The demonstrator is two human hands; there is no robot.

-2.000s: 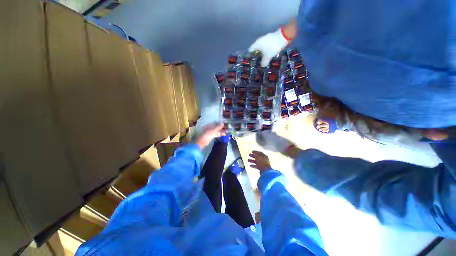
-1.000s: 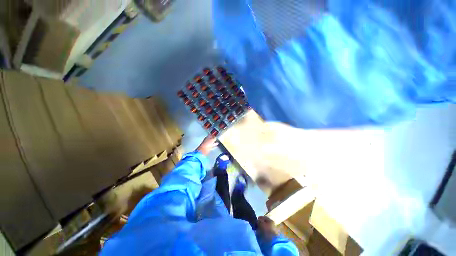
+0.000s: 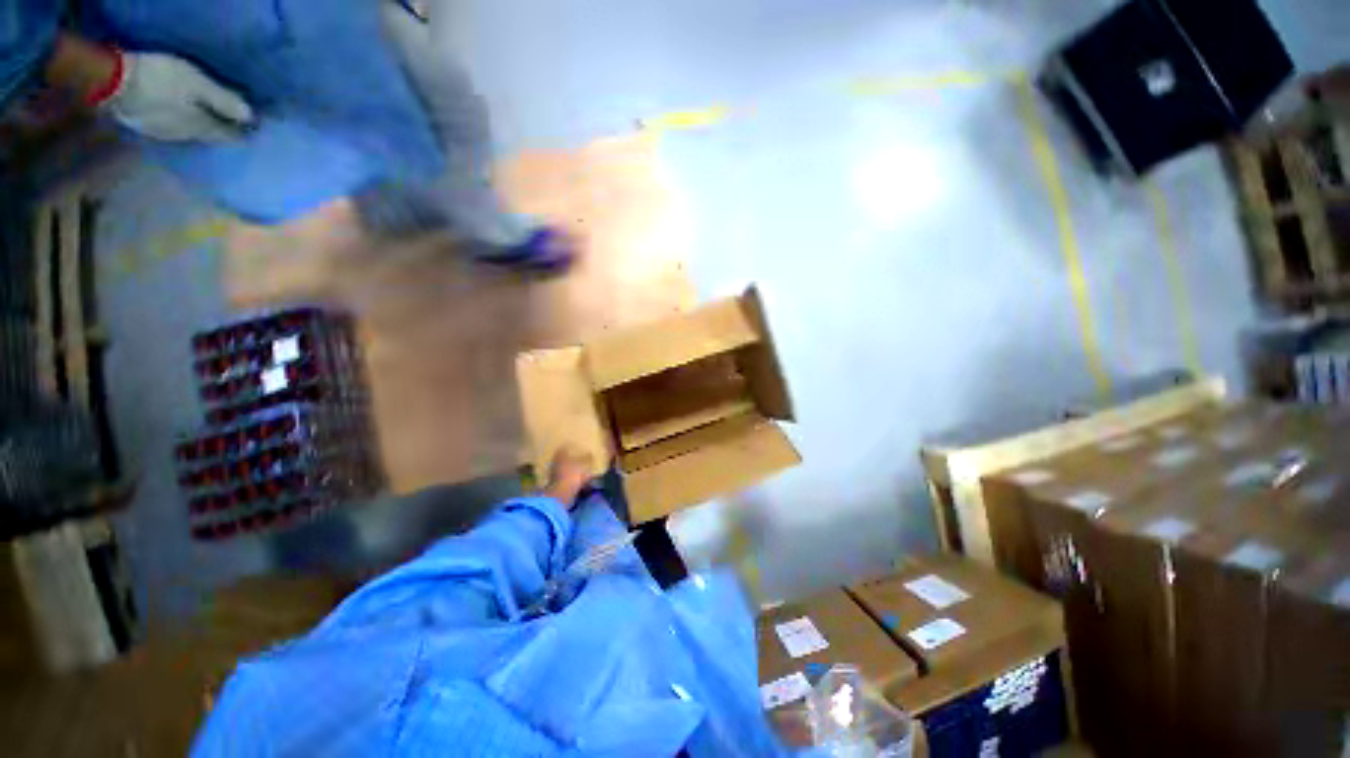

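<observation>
An open, empty-looking brown carton point(image 3: 689, 481) lies in front of me with its flaps folded outward; its inside is dark. My left hand point(image 3: 567, 477) is at the near edge of the carton's left flap point(image 3: 560, 403) and appears to grip it; the fingers are blurred. My right hand is not in view. A stack of clear trays with red-brown coils point(image 3: 244, 474) stands at the left end of the wooden board point(image 3: 430, 370), with white paper slips point(image 3: 286, 350) on it.
Another person in blue stands on the board at upper left, a white-gloved hand point(image 3: 178, 101) showing. Labelled cartons point(image 3: 948, 615) stand at lower right beside a wooden frame point(image 3: 1088, 430) and more stacked cartons point(image 3: 1199, 548). Clear plastic point(image 3: 859, 718) lies at bottom. Black boxes point(image 3: 1162, 82) stand at upper right.
My view has swung right, to the open carton. My left hand has left the coil tray and is now at the carton flap. My right hand has gone out of view.
</observation>
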